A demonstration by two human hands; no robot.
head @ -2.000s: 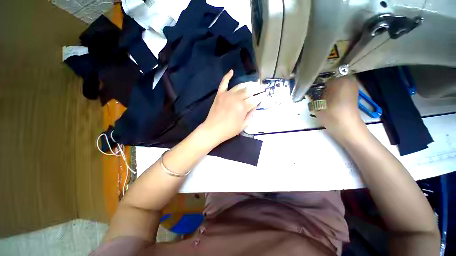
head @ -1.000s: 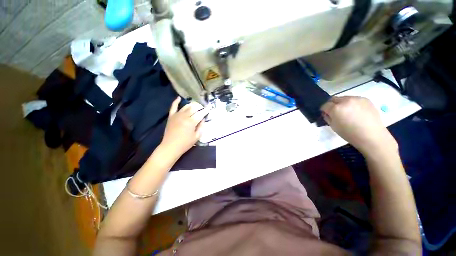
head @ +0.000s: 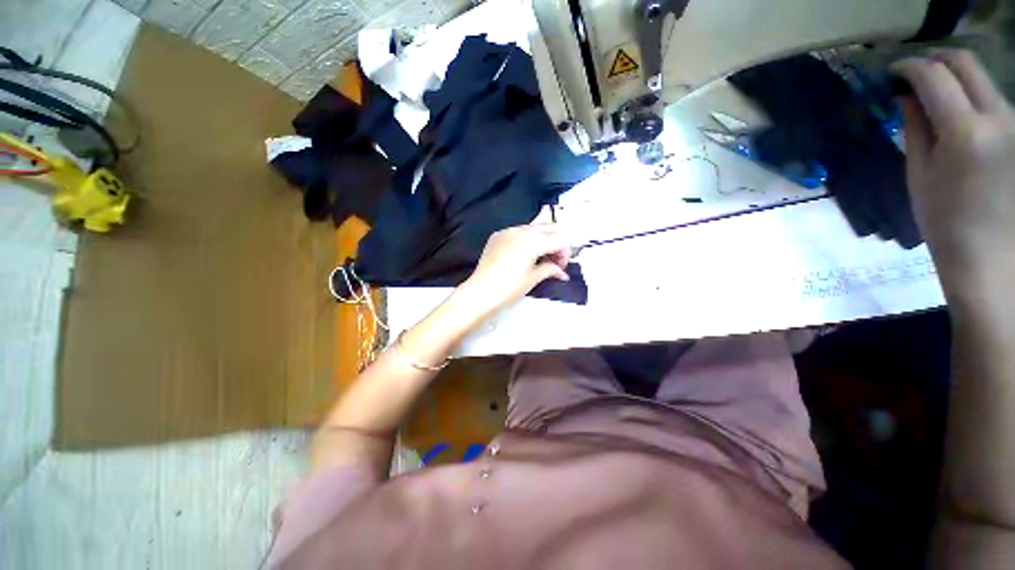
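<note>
A heap of dark cut pieces [head: 456,178] lies left of the needle. My left hand [head: 521,262] is at its front right edge, thumb and fingers closed on a dark cut piece [head: 565,288] whose corner shows below the fingers. The presser foot and needle [head: 607,150] are behind this hand, not touched. A fanned stack of dark strips [head: 829,134] lies right of the needle. My right hand [head: 968,145], blurred, is over its right end; whether the fingers hold a strip is hidden.
The cream machine head [head: 712,45] stands over the white table [head: 690,284]. Open snips [head: 729,131] with blue handles lie partly by the strips. A loose thread curls near the needle. White cord [head: 348,286] hangs at the heap's left. A brown board [head: 200,256] is farther left.
The camera view has shifted. My left hand has drawn back from the needle toward the table's front. My right hand has moved from the strips' near end to their right side; the strips are more spread.
</note>
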